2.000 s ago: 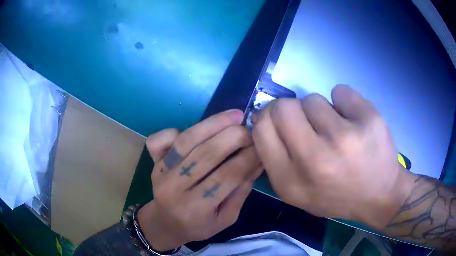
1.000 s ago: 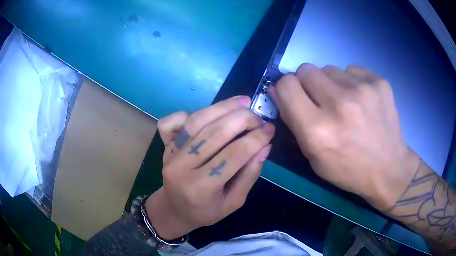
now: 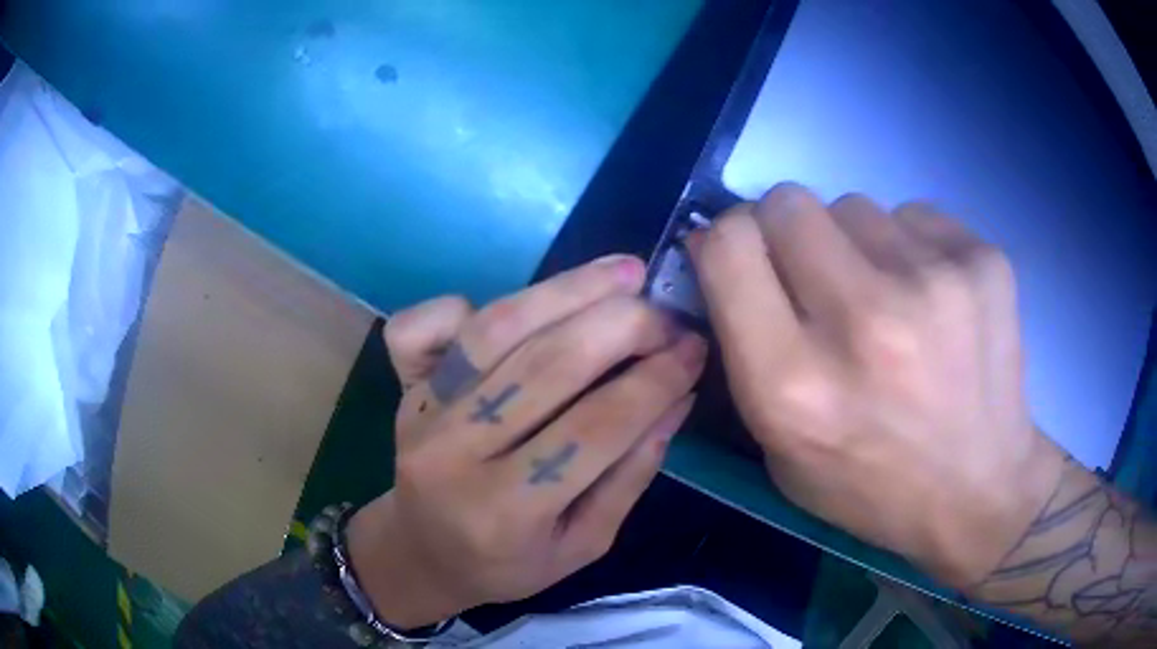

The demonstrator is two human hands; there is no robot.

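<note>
A framed panel (image 3: 939,102) with a pale glowing face and black border lies at the right. Its metallic corner cutout (image 3: 674,282) shows between my hands, with small dark specks. My left hand (image 3: 539,425) is bare and holds the panel's corner, fingertips at the cutout's lower end. My right hand (image 3: 875,355) is a closed fist over the panel, its fingertips at the cutout's upper part. A small bright sliver shows there. The utility knife's handle is hidden in the fist; its yellow and black end showed in the oldest frame.
The green bench top (image 3: 381,152) spans the upper left. Tan cardboard (image 3: 228,393) lies beyond its edge, with white sheets or bags (image 3: 51,279) at the far left. White cloth (image 3: 634,621) shows at the bottom. A pale curved rail (image 3: 1117,64) runs at the upper right.
My right hand moved up along the cutout from the oldest frame, uncovering its lower part, then shifted slightly down. The yellow and black handle end is no longer visible. My left hand stays at the corner.
</note>
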